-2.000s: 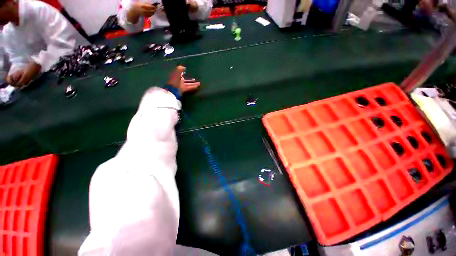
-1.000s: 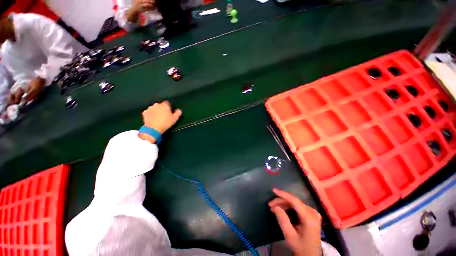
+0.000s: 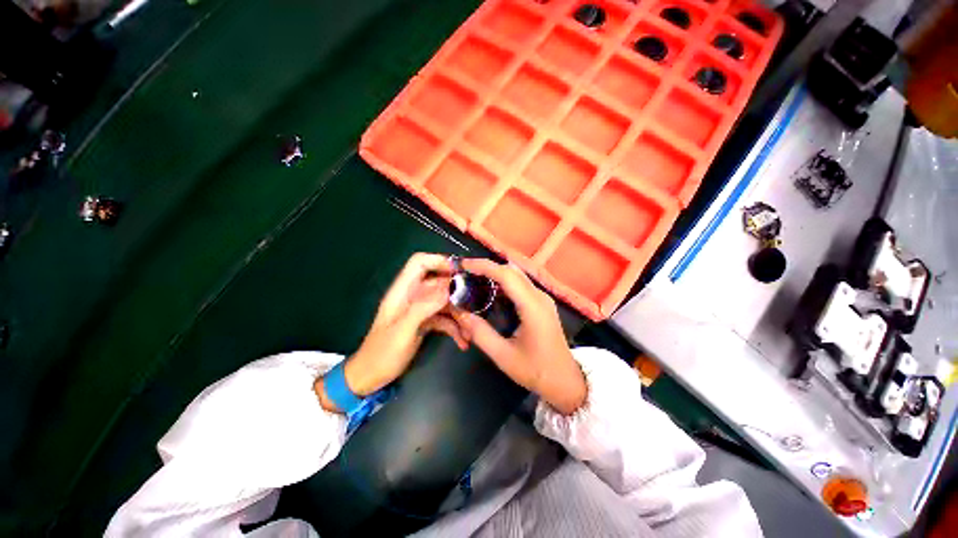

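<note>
A small round module [image 3: 472, 293] with a silver rim and dark face is held between both hands, just below the corner of the tray. My left hand [image 3: 404, 315], with a blue wrist strap [image 3: 339, 388], grips its left side with the fingertips. My right hand [image 3: 525, 336] grips its right side with thumb and fingers. The underside of the module is hidden by the fingers. The red-orange blister tray [image 3: 492, 221] lies ahead, with dark round parts in several far pockets.
Thin metal tweezers [image 3: 429, 223] lie by the tray's left edge. Small modules [image 3: 100, 210] lie on the green belt [image 3: 242, 263] at left. At right, the white machine table [image 3: 725, 326] holds black-and-white fixtures [image 3: 853, 326], a silver part, a black disc [image 3: 767, 264] and an orange knob [image 3: 845, 496].
The view has turned right, toward the machine table. My left hand has come back from the belt, and both hands now meet on a round module. The piece beside the tweezers no longer shows there.
</note>
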